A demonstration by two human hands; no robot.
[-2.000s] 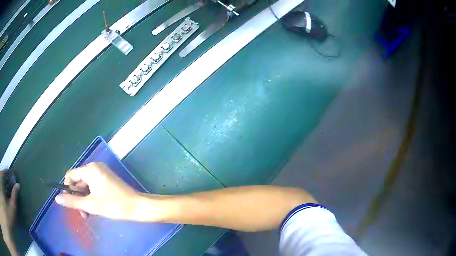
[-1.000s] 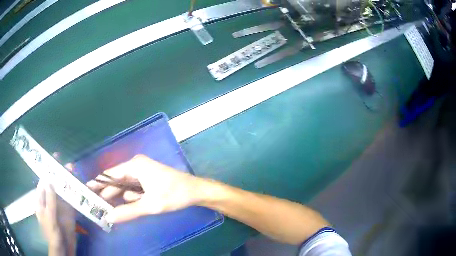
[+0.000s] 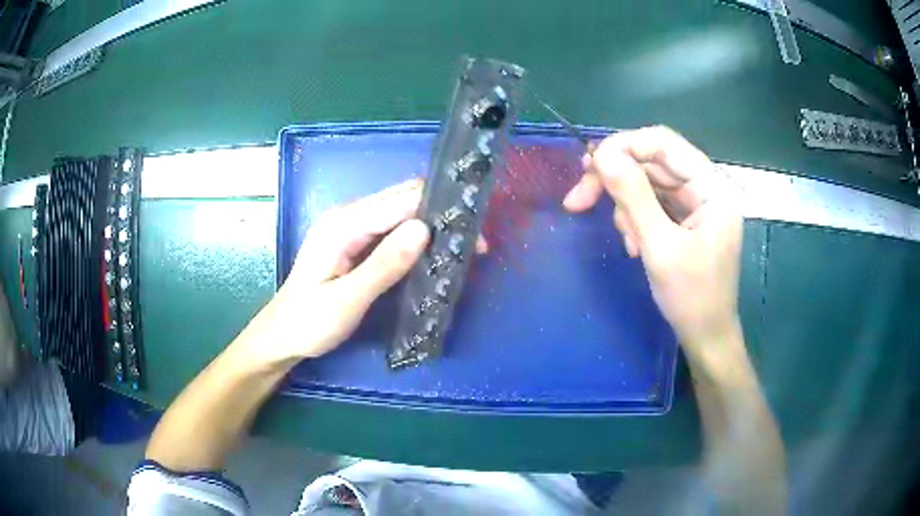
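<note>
My left hand grips a dark grey component bar by its left edge, above the blue tray. The bar stands nearly upright in view, its top tilted right, with several round components in a row; the top one is black. My right hand, right of the bar, holds thin tweezers pointing up and left towards the bar's upper part, not touching it. Orange-red wire scraps are spread in the tray behind and right of the bar.
Black fixture bars are stacked at left, with round parts on their right side. Other loaded bars lie at far right and upper left. A pale rail crosses the bench. A person's sleeve shows at left.
The view has swung left, so the tray is now central. The bar has turned from a down-right slant to nearly upright. My right hand has moved away from it, still holding the tweezers.
</note>
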